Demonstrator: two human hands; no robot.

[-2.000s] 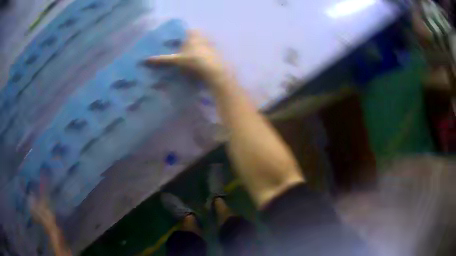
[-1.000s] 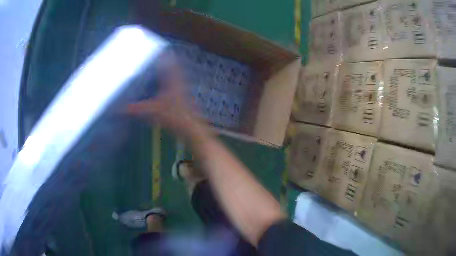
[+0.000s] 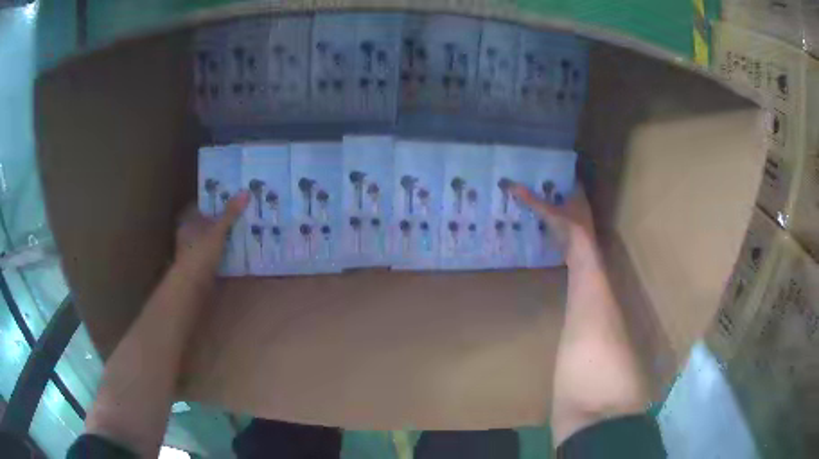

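Note:
A row of several blue-white retail boxes (image 3: 368,204) stands side by side inside the open brown shipping carton (image 3: 386,345). Dark round-headed items on stems are printed on them. My left hand (image 3: 208,231) presses on the left end of the row, thumb over the front face. My right hand (image 3: 561,215) presses on the right end in the same way. The row is gripped between both hands. One box near the middle stands slightly higher than the others. My fingers at the outer ends are mostly hidden.
Another row of retail boxes (image 3: 296,72) lies along the carton's far side. Sealed printed cartons (image 3: 772,99) are stacked at the right. A whitish object (image 3: 709,403) lies at the lower right. Dark curved bars (image 3: 40,363) are at the lower left, over green floor.
The view has moved from the table to above the open carton. The row of boxes, earlier carried beside the carton, is now inside it. Both hands are now in view at its ends.

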